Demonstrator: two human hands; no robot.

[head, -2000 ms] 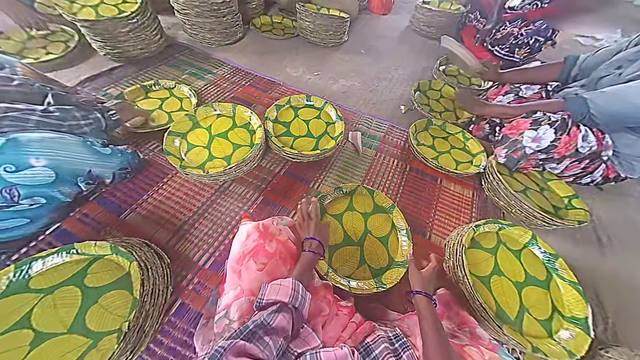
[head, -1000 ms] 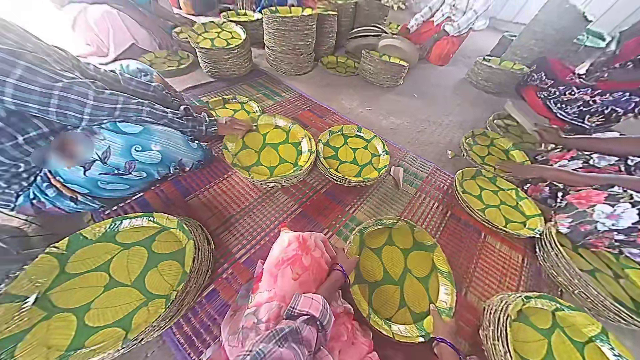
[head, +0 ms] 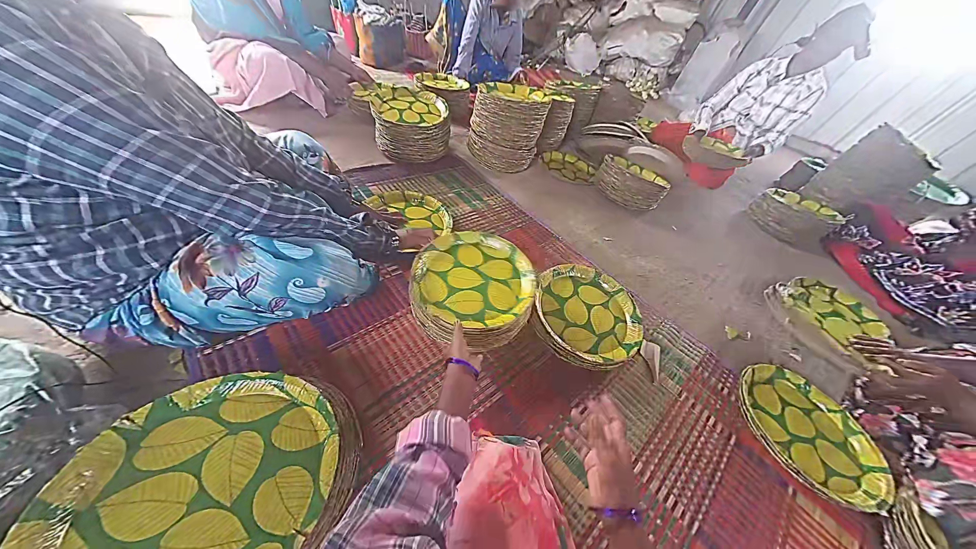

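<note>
My left hand [head: 463, 352] reaches forward with one finger extended at the front rim of a stack of round plates [head: 473, 280] with a yellow leaf print on green; whether it touches the rim is unclear. Over the woven mat, my right hand [head: 598, 438] is raised, fingers spread and holding nothing. A second stack of leaf-print plates [head: 587, 316] stands just right of the first. Large in the lower left is another plate stack [head: 206, 465]. Beyond the first stack lies a leaf-print plate [head: 412, 212], with a co-worker's hand at its edge.
A co-worker in a checked shirt [head: 145, 152] sits close on the left. More leaf-print plates [head: 816, 438] lie at the right beside another person's hands. Tall plate stacks [head: 509, 126] stand on the floor behind the striped mat [head: 686, 412]. Other people sit farther back.
The plate between my hands in both earlier frames is no longer there. My left hand is now at the middle plate stack, my right hand apart from it. The view has swung left and up.
</note>
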